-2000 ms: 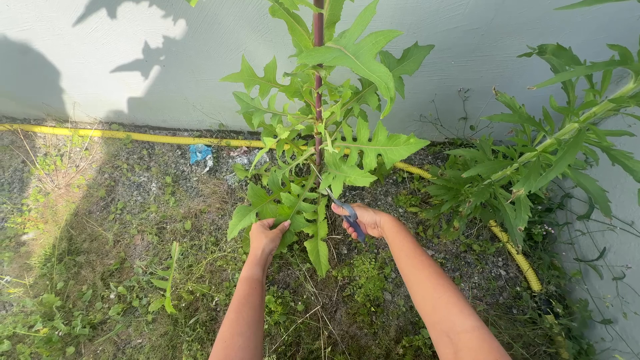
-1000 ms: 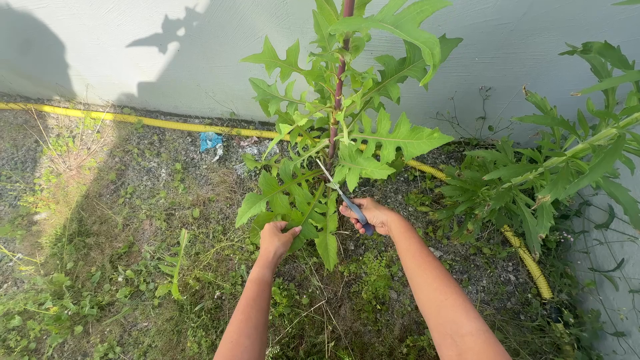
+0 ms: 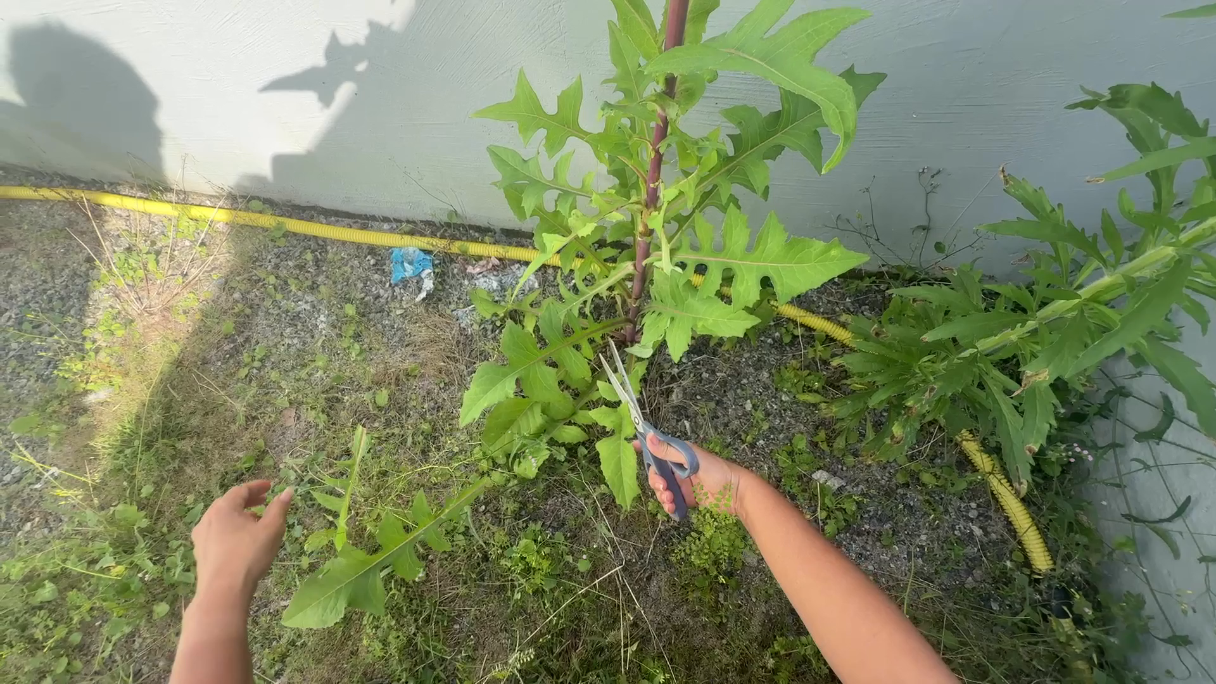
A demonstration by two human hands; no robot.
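Observation:
My right hand point(image 3: 686, 480) holds scissors point(image 3: 635, 404) by their blue-grey handles. The blades are parted and point up at the foot of a tall leafy plant's reddish-purple stem point(image 3: 654, 180). Lobed green leaves point(image 3: 774, 261) spread around that stem. My left hand point(image 3: 239, 532) is at the lower left with thumb and fingers apart, holding nothing. To its right a long lobed leaf point(image 3: 351, 579) lies on the weeds, and a smaller leaf piece point(image 3: 350, 489) is just above it.
A yellow corrugated hose point(image 3: 313, 228) runs along the foot of a pale wall point(image 3: 950, 114), behind the stem, and down at the right. A second leafy plant point(image 3: 1045, 323) leans in from the right. Blue plastic scrap point(image 3: 410, 264) lies on gravelly ground.
My left hand has moved left, away from the plant's lower leaves, and its fingers are apart. A long leaf now lies on the weeds between that hand and the plant. The scissors remain in my right hand.

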